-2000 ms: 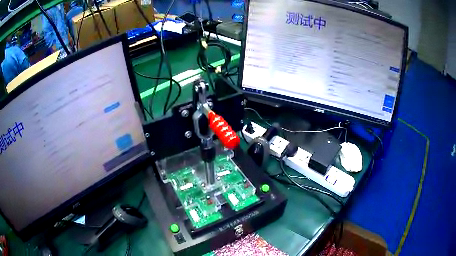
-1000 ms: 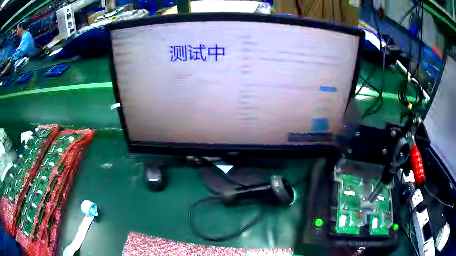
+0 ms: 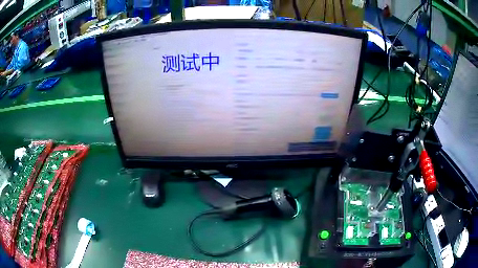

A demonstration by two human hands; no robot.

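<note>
Neither of my hands is in the picture. The black test fixture (image 3: 327, 209) stands at the right with green circuit boards (image 3: 356, 201) under its clear plate and a green button at each front corner. The toggle clamp's red grip (image 3: 428, 171) points down over the fixture's right side. The near monitor (image 3: 230, 166) shows 测试中 in blue. The handheld barcode scanner (image 3: 257, 205) lies in front of it, its cable looped on the mat.
Stacked green boards between red bubble wrap (image 3: 57, 201) lie at the left. A label strip (image 3: 81, 250) with a small roll, a mouse (image 3: 152, 189) and pink bubble wrap (image 3: 199, 260) are near. A power strip (image 3: 438, 230) and second monitor (image 3: 464, 115) are right. A person (image 3: 20, 52) is far left.
The view has swung left from the fixture, bringing the left monitor to the middle and the stacked boards into view. Over the last second it has shifted slightly right. The monitor text stays the same.
</note>
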